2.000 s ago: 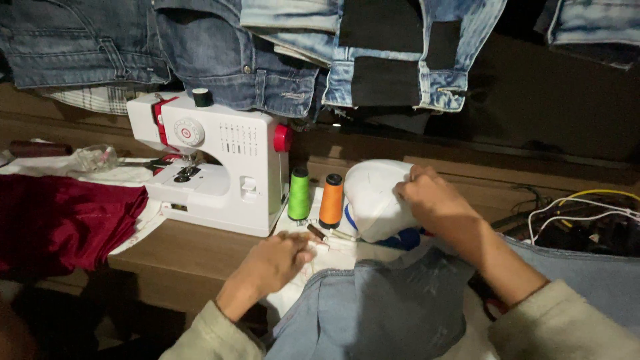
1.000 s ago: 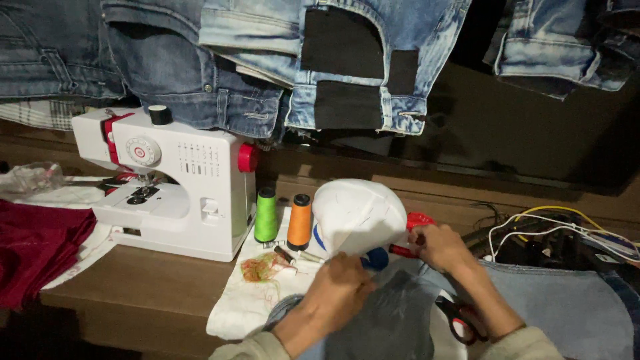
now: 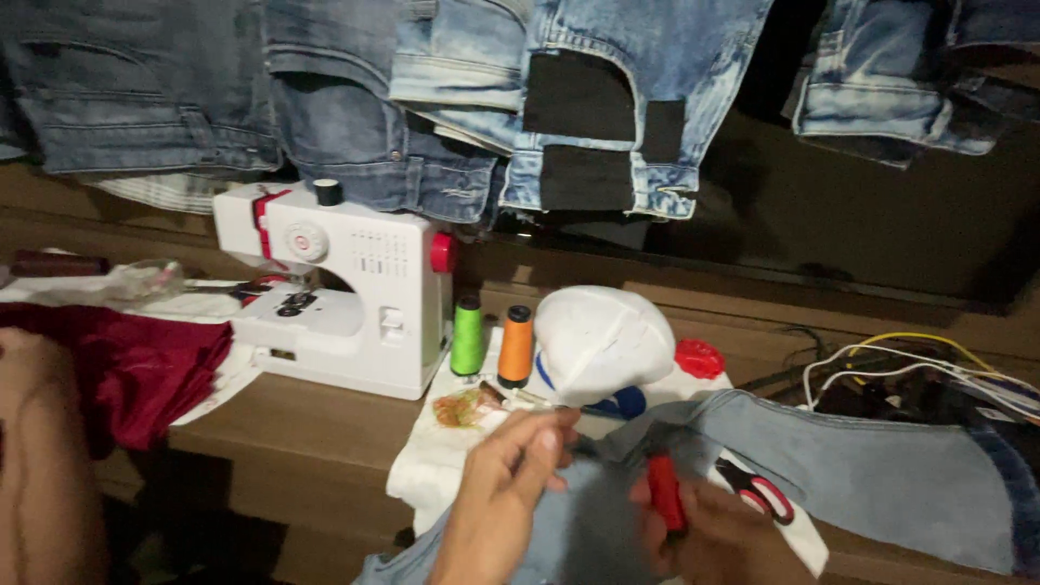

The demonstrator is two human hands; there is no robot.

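Observation:
My right hand (image 3: 707,520), blurred, grips a small red object (image 3: 666,494) over the blue-grey denim (image 3: 597,520). To its left is my left hand (image 3: 520,471), thumb and fingertips drawn close together; whether anything thin lies between them cannot be told. Just behind my hands stand a green thread cone (image 3: 467,337), an orange thread cone (image 3: 516,348) and a white cap-shaped fabric item (image 3: 605,341) with a blue part under it. A tangle of thread (image 3: 459,408) lies on white cloth (image 3: 431,455). Scissors with red and black handles (image 3: 760,491) rest right of my right hand.
A white sewing machine (image 3: 349,284) stands at the left beside dark red fabric (image 3: 122,366). Another bare arm or knee (image 3: 41,471) shows at the left edge. Jeans (image 3: 455,97) hang above. A red item (image 3: 699,358) and cables (image 3: 910,366) lie at the right.
My hands have moved away from the white cap-shaped item, toward me. The red object in my right hand has come away from beside it. The view has shifted.

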